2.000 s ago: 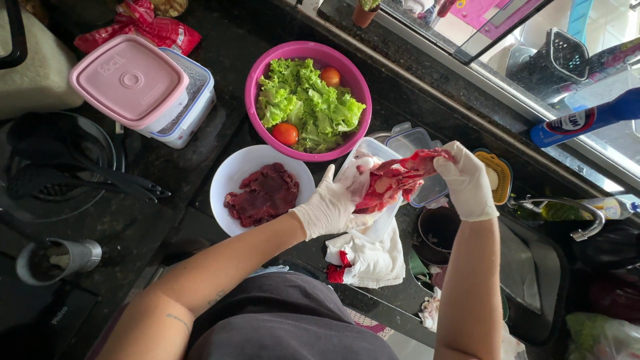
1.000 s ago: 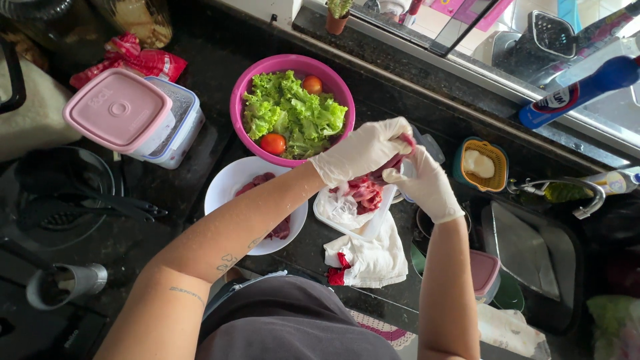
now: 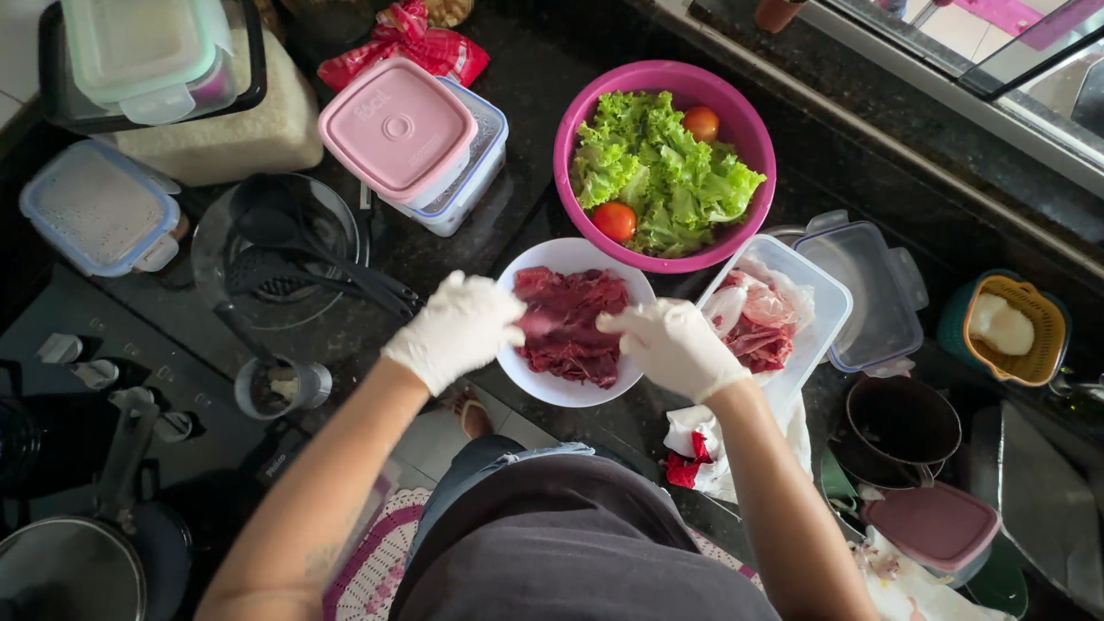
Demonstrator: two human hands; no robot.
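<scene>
Raw red meat [image 3: 565, 332] lies spread in a white bowl [image 3: 573, 398] at the middle. My left hand [image 3: 457, 332], in a white glove and slightly blurred, is at the bowl's left edge with its fingertips at the meat. My right hand [image 3: 677, 345], gloved too, reaches over the right edge and its fingertips touch the meat. Whether either one pinches a piece is unclear. Right of it, a clear plastic container [image 3: 832, 302] holds more meat [image 3: 763, 323] and a plastic bag. Just above the white bowl stands a pink bowl [image 3: 565, 164] of lettuce [image 3: 668, 172] and tomatoes [image 3: 700, 123].
Stacked food containers [image 3: 397, 129] stand at upper left, near a glass bowl [image 3: 216, 293] with black utensils. A stained cloth [image 3: 793, 440], a dark pot [image 3: 901, 431] and a loose container lid [image 3: 862, 293] are at the right. The stove [image 3: 69, 310] is at lower left.
Both hands have moved left from the plastic container to the white bowl. The meat they held up over the container is no longer raised. The view has shifted left.
</scene>
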